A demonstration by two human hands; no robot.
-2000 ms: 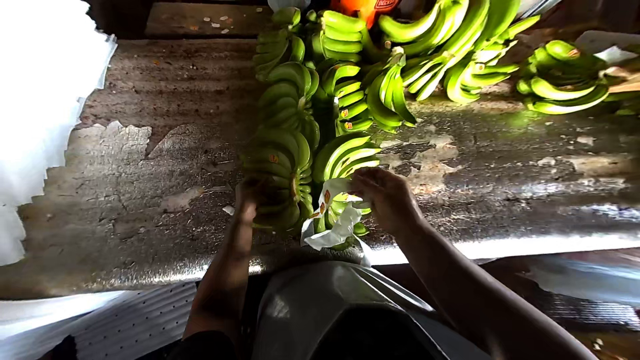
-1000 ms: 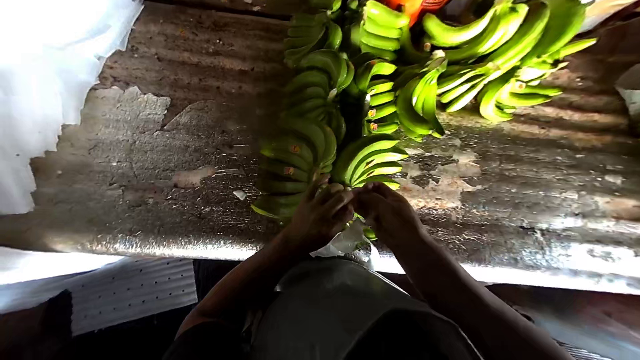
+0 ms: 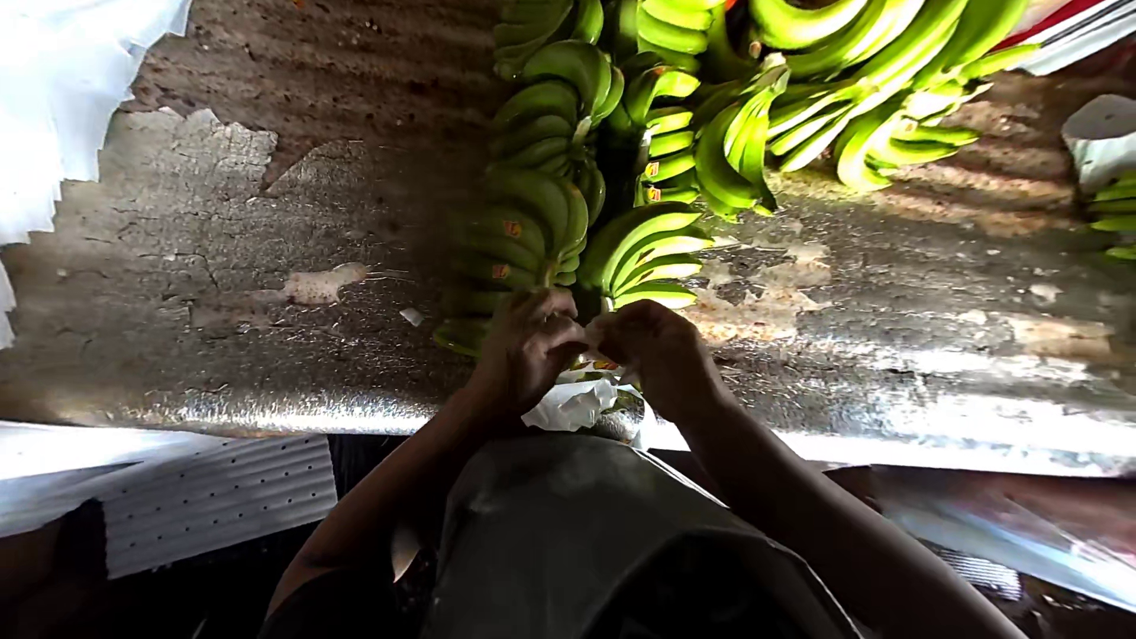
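Observation:
My left hand (image 3: 525, 349) and my right hand (image 3: 658, 355) meet at the table's near edge, fingertips almost touching over a crumpled white sheet (image 3: 575, 404). The fingers of both are bent together at a small pale piece, too small and blurred to identify. A hand of green bananas with small stickers (image 3: 532, 226) lies just beyond my left hand. Another hand of green bananas (image 3: 652, 257) lies just beyond my right fingers. More green banana hands (image 3: 546, 115) stretch away in rows.
The worn, stained table (image 3: 355, 195) has a shiny near edge. White sheeting (image 3: 62, 106) lies at the far left, and a perforated pale sheet (image 3: 222, 501) hangs below the edge. Large green bananas (image 3: 852, 53) lie at the back right. A white roll-like thing (image 3: 1100, 133) is at the right edge.
Two seconds ago my hands were apart, the left at the left-hand bananas, the right at the white sheet. They have come together between the two nearest banana hands.

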